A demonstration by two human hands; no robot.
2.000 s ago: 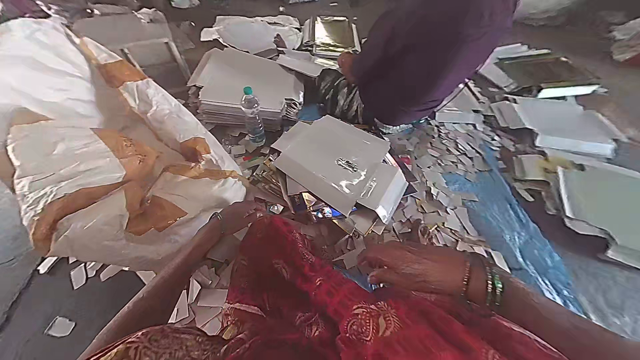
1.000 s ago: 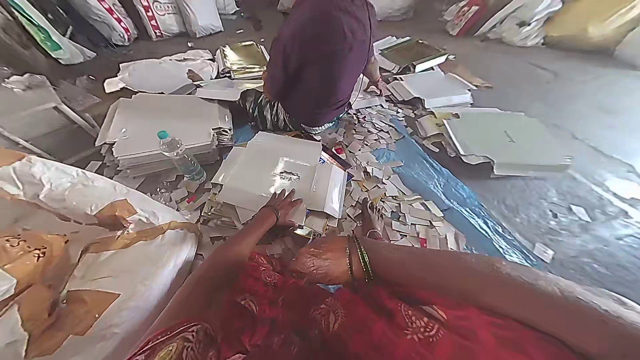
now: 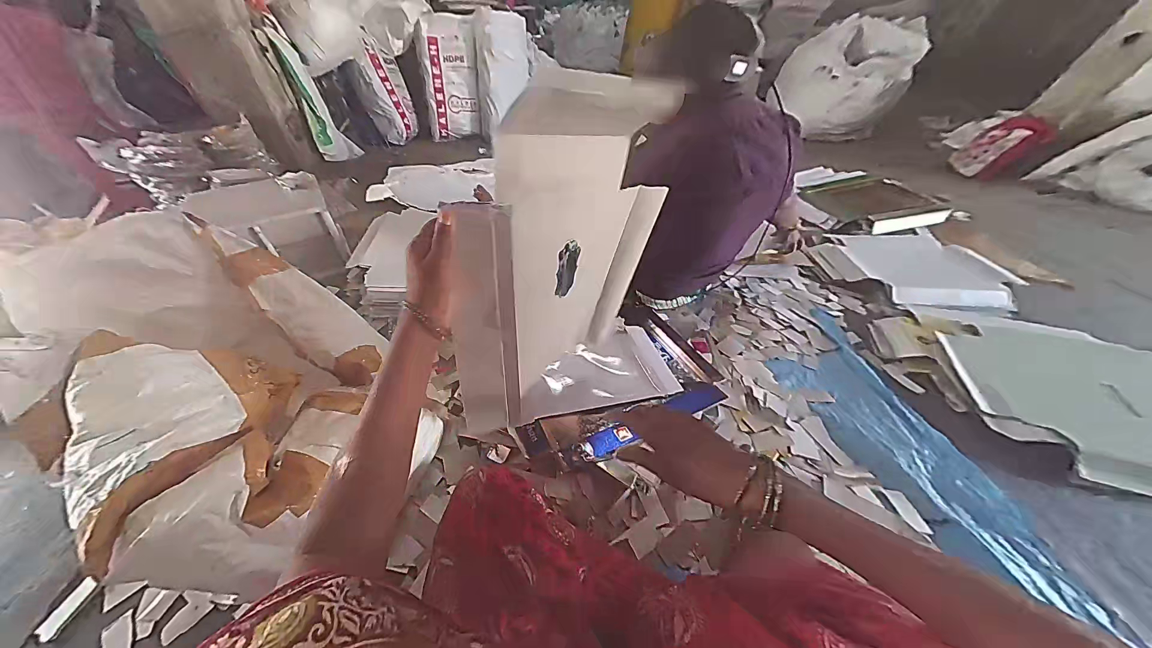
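My left hand (image 3: 434, 261) holds a large off-white cardboard sheet (image 3: 567, 207) raised by its left flap. The sheet has folded flaps and a small dark torn hole near its middle. Under it lies a pile of glossy sheets, with a shiny grey-white piece (image 3: 598, 373) on top. My right hand (image 3: 679, 445) is at the near edge of that pile, by a blue and dark printed piece (image 3: 612, 441); its fingertips are partly hidden, and whether they grip anything cannot be told.
A person in purple (image 3: 720, 180) sits just ahead. Small card scraps (image 3: 765, 333) cover the floor and a blue plastic sheet (image 3: 886, 450). A large white-and-brown sack (image 3: 162, 405) lies left. Flat board stacks (image 3: 1035, 387) lie right; white sacks (image 3: 450, 81) stand behind.
The off-white sheet, flat on the pile one second ago, is now lifted upright by my left hand. My right hand has moved to the pile's near edge. The view has tilted up since two seconds ago.
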